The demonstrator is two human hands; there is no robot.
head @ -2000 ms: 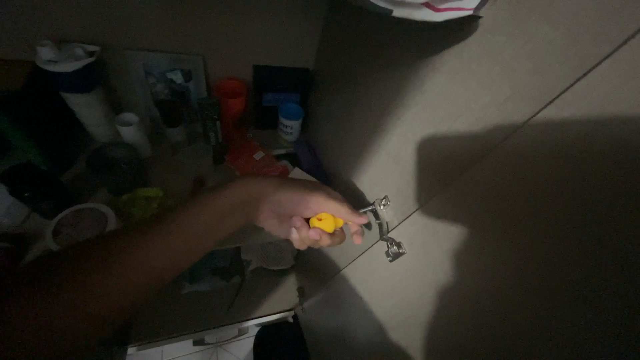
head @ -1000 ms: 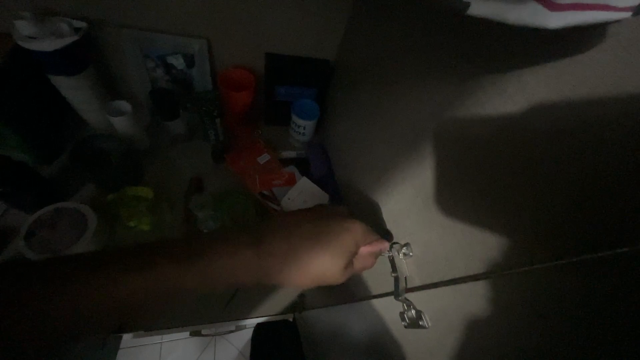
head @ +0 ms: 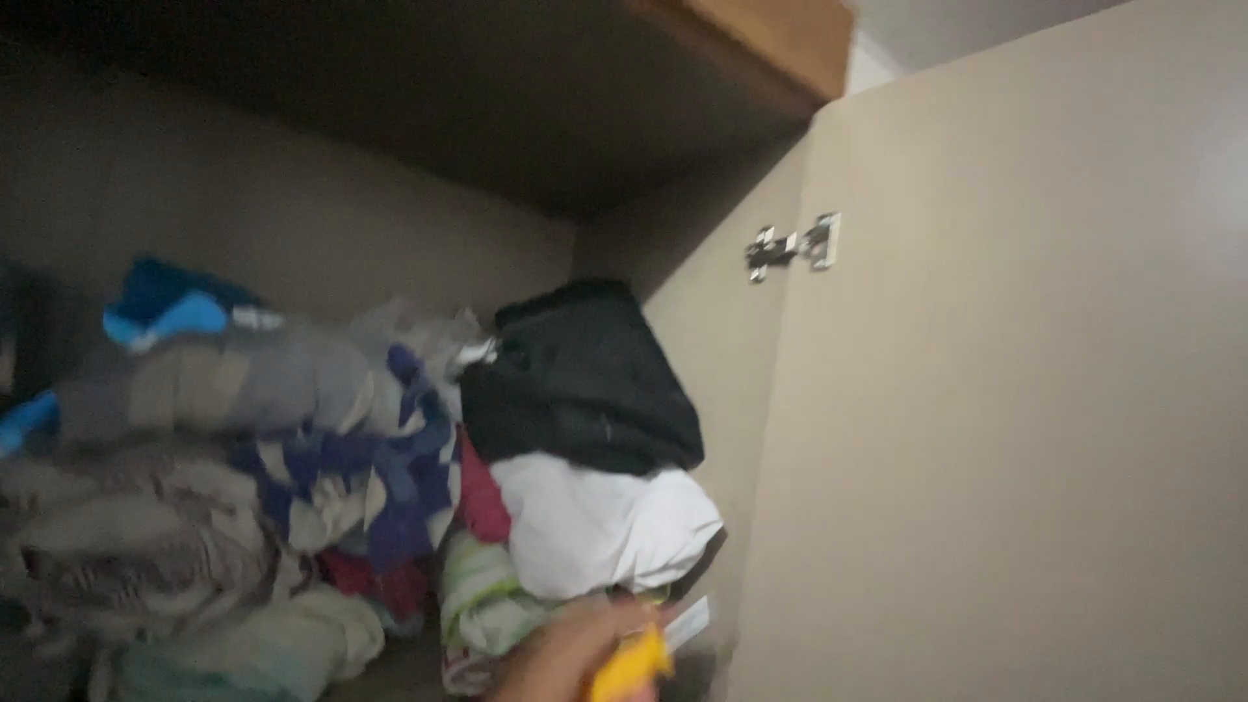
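Observation:
My left hand (head: pixel 585 648), blurred, is at the bottom edge, closed around a yellow-handled tool (head: pixel 634 668); its exact kind cannot be told. Just above the hand lie a bundled white cloth (head: pixel 604 526) and a green-and-white striped cloth (head: pixel 483 585). A folded black garment (head: pixel 585 380) rests on the white cloth against the cabinet's side wall. Higher up, a metal concealed hinge (head: pixel 795 247) joins that wall to the beige cabinet door (head: pixel 994 390), which stands open at the right. My right hand is out of view.
Piled clothes fill the shelf's left part, among them a blue patterned cloth (head: pixel 390 478), a grey rolled cloth (head: pixel 253 385) and a pale green cloth (head: pixel 263 648). The dark upper panel has a brown wooden edge (head: pixel 770 39).
The view has swung from a dark lower area, where my hand was at a metal hinge, to a clothes shelf. The yellow-handled tool is still in my left hand.

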